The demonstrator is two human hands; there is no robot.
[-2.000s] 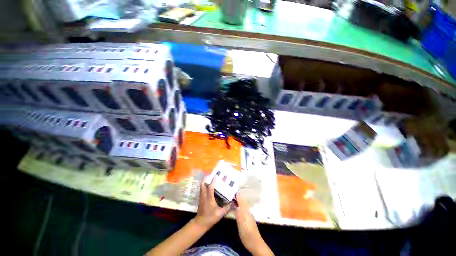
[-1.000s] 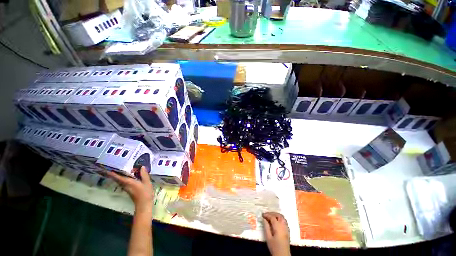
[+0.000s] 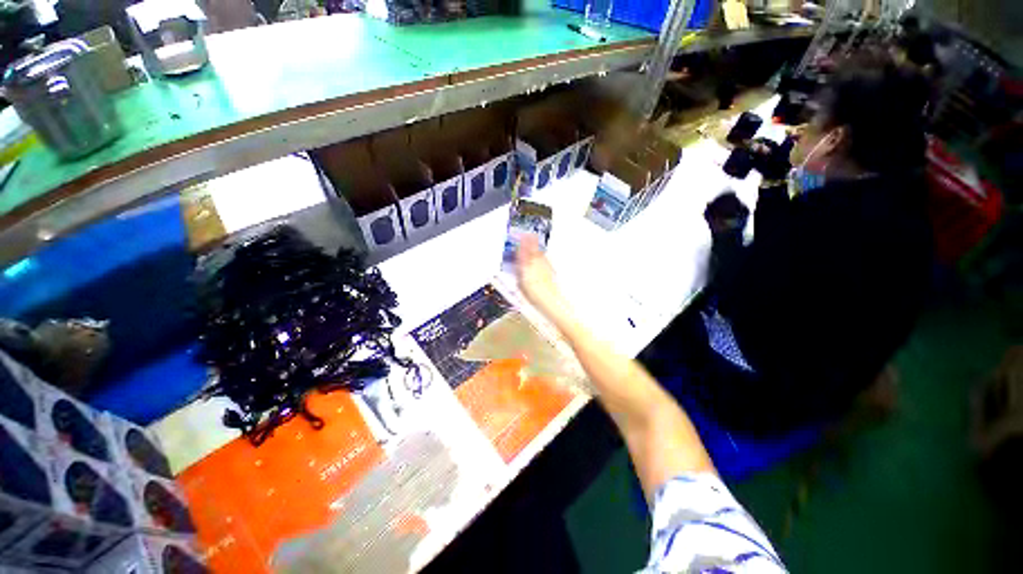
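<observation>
My right hand (image 3: 536, 278) reaches out over the white bench and is closed on the near end of an open retail box (image 3: 525, 224), whose top faces up. My left hand is not in view. A tangled heap of black cables (image 3: 294, 320) lies at the left centre, behind the orange and black printed sheet (image 3: 337, 471). A row of open boxes (image 3: 417, 210) with brown flaps up stands below the shelf edge, just behind the held box.
Stacked closed boxes (image 3: 84, 471) are at the lower left. A blue block (image 3: 123, 303) is behind the cables. A metal cup (image 3: 65, 99) stands on the green shelf (image 3: 303, 62). More open boxes (image 3: 630, 193) stand to the right. A masked co-worker (image 3: 830, 258) sits at the right.
The view has turned right. My left hand has left the stacked boxes and the picture. My right hand has moved from the sheet to an open box further along the bench and grips it.
</observation>
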